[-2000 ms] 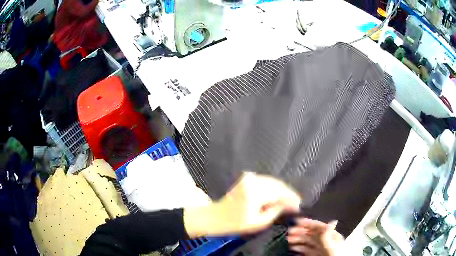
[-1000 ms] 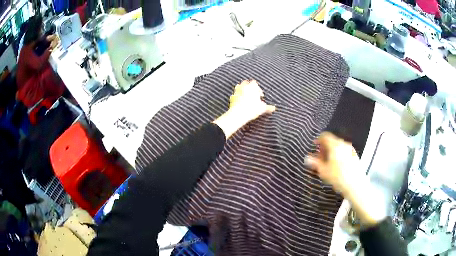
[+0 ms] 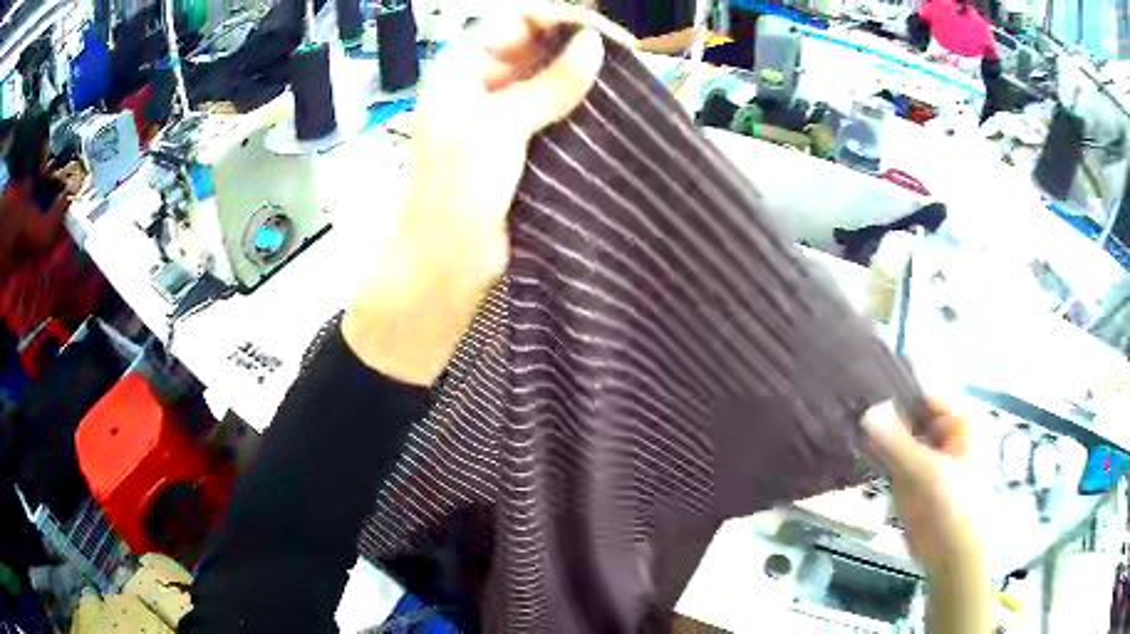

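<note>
A dark brown-black striped garment piece (image 3: 644, 310) with thin white stripes hangs stretched between my two hands, in front of the white table. My left hand (image 3: 545, 77) is raised at the top centre, closed on one corner of the cloth. My right hand (image 3: 919, 443) is lower at the right, pinching another part of its edge. The cloth's lower end runs out of the bottom of the picture. The fingertips of both hands are partly hidden by the cloth or blurred.
A grey-beige sewing machine (image 3: 267, 204) stands at the left, with dark thread cones (image 3: 314, 93) behind it. A red plastic stool (image 3: 136, 458) is on the floor at left. White machine parts (image 3: 855, 576) are at lower right. A person in pink (image 3: 960, 35) is at the back.
Both hands have taken hold of the striped cloth and lifted it off the table. My left hand moved up, my right hand right and slightly down. The view has turned to the right.
</note>
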